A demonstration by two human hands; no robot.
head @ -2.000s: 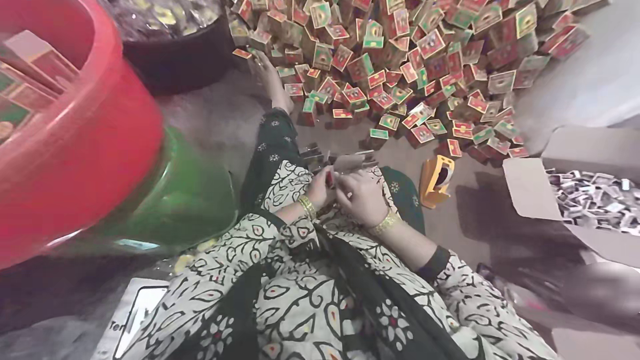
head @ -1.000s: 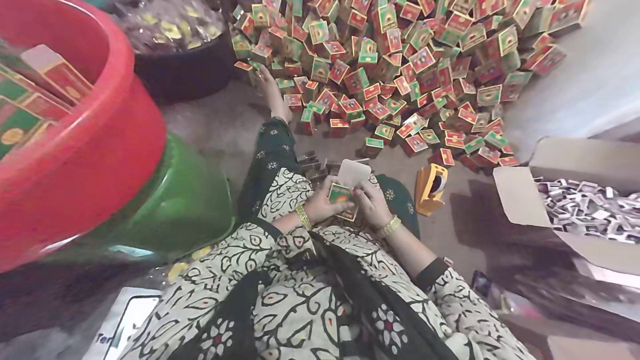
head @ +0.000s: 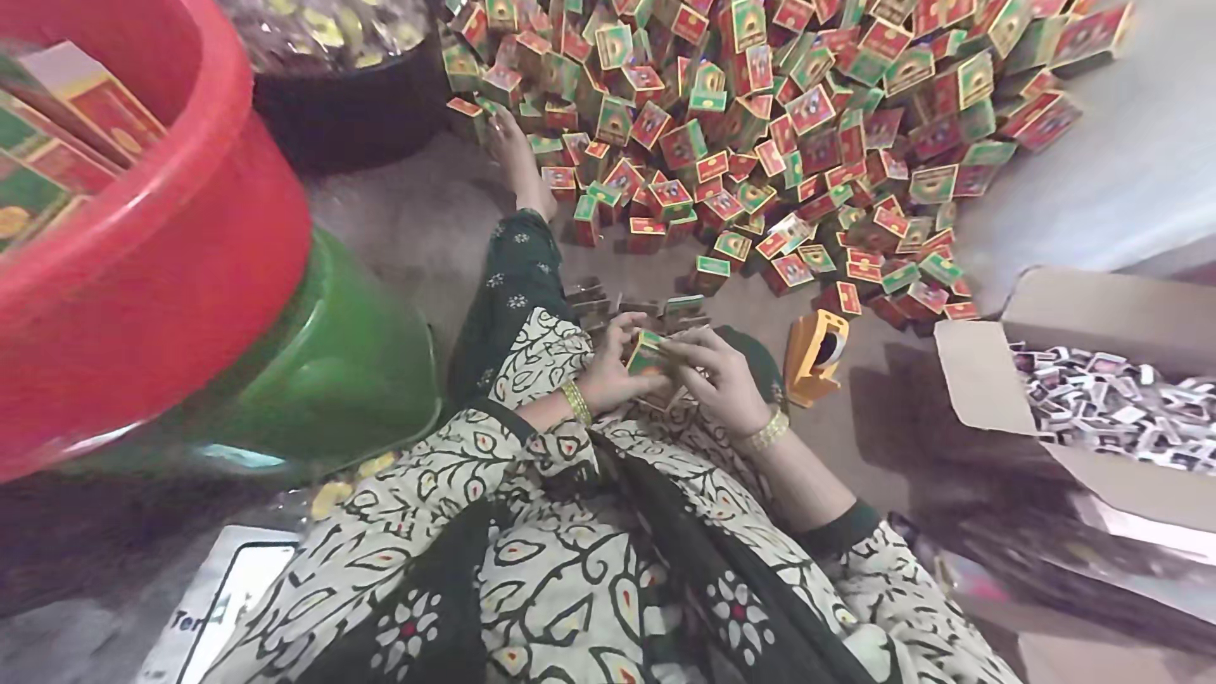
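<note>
My left hand (head: pixel 617 370) holds a small green, red and yellow printed carton (head: pixel 646 351) upright over my lap. At its upper right edge, the fingers of my right hand (head: pixel 717 375) touch the top of the carton; my fingers partly hide it. Just beyond my hands lie several small dark packets (head: pixel 684 306) on the floor. A yellow tape dispenser (head: pixel 815 359) stands to the right of my knee. Past my foot spreads a large heap of printed cartons (head: pixel 684 147).
On the left, a red plastic tub (head: pixel 190 256) with larger cartons sits over a green tub (head: pixel 361 370). Behind is a black tub (head: pixel 351 114) of wrapped items. At right, an open cardboard box (head: pixel 988 375) holds many small pieces. A printed sheet or box (head: pixel 214 608) lies lower left.
Two seconds ago my hands were close together, with no printed carton plainly visible. One second ago the carton lay flatter with a pale flap showing; now it is tilted up and that flap no longer shows.
</note>
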